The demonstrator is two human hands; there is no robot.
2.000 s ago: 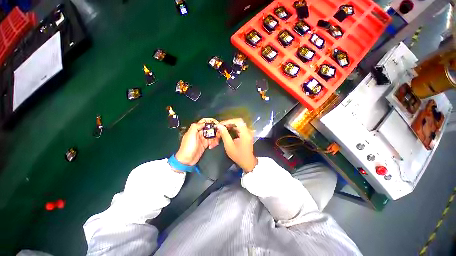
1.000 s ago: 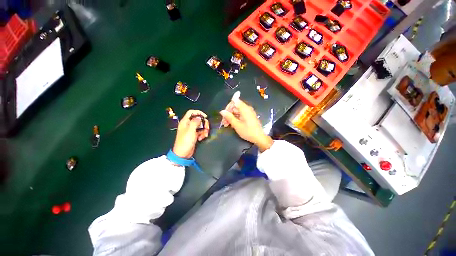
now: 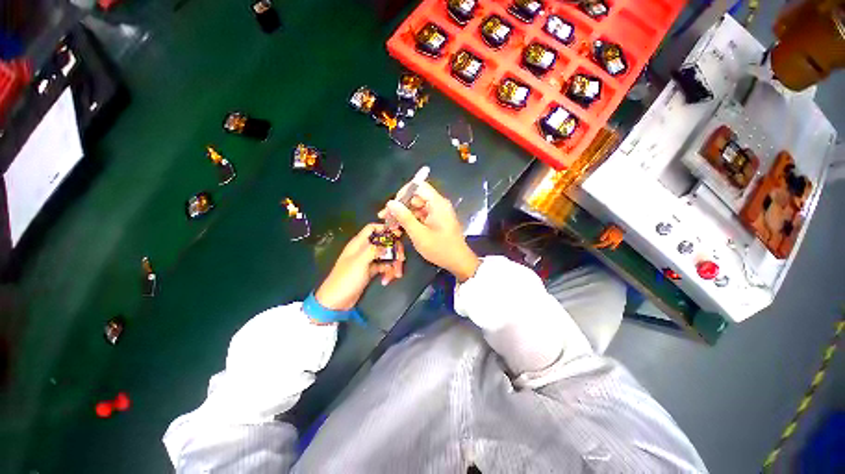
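My left hand (image 3: 354,268), with a blue band at its wrist, holds a small dark electronic module (image 3: 384,243) with gold and white patches between thumb and fingers. My right hand (image 3: 432,227) holds a thin pale pointed tool (image 3: 409,190) like a pen. The tool's upper end sticks out above the fingers. Its lower end is at the module's upper edge; whether it touches cannot be told. Several loose modules and flex cable parts (image 3: 295,218) lie on the dark green mat beyond my hands.
An orange-red parts tray (image 3: 531,142) with modules in its pockets stands ahead to the right. The white press base (image 3: 639,199) with copper-brown fixtures (image 3: 776,205) is at the right. A document holder (image 3: 44,171) is at the far left. Red caps (image 3: 113,405) lie at the lower left.
The right hand first moved off the module and held the pale tool; now it has come back to the left hand with the tool at the module. The view has shifted slightly.
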